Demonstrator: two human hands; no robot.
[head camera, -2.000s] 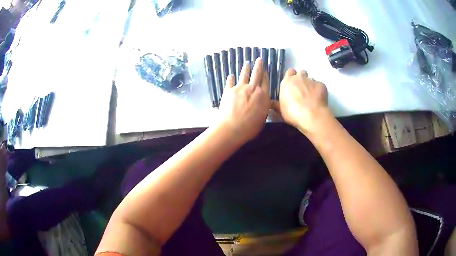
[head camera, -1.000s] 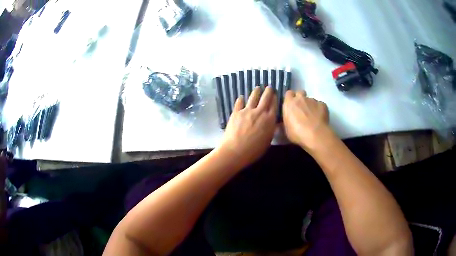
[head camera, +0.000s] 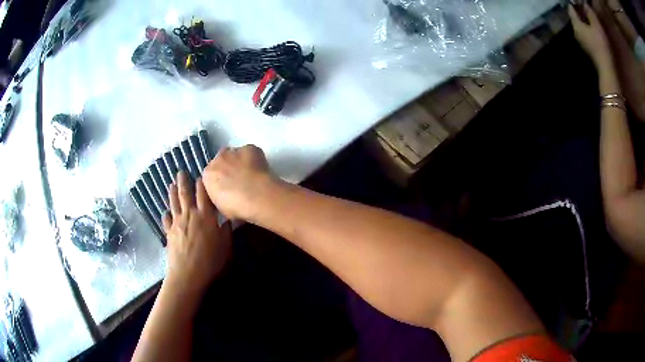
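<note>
A row of several dark sticks (head camera: 165, 170) lies side by side on the white foam sheet near the table's front edge. My left hand (head camera: 191, 233) lies flat over the row's near ends, fingers slightly apart, not closed round any stick. My right hand (head camera: 239, 182) is curled at the row's right end, against the last stick. Its fingertips are hidden, so I cannot tell whether it holds anything.
A black coiled cable (head camera: 263, 62) with a red-marked black device (head camera: 271, 92) lies beyond the row. Bagged items (head camera: 95, 230) lie left, and clear plastic (head camera: 442, 35) lies far right. Another person's arm (head camera: 614, 127) is at right. Wooden timber (head camera: 414, 134) shows under the table edge.
The view has turned to the right, so the table and row appear shifted left and tilted. Another person's arms have come into view. My hands remain at the row.
</note>
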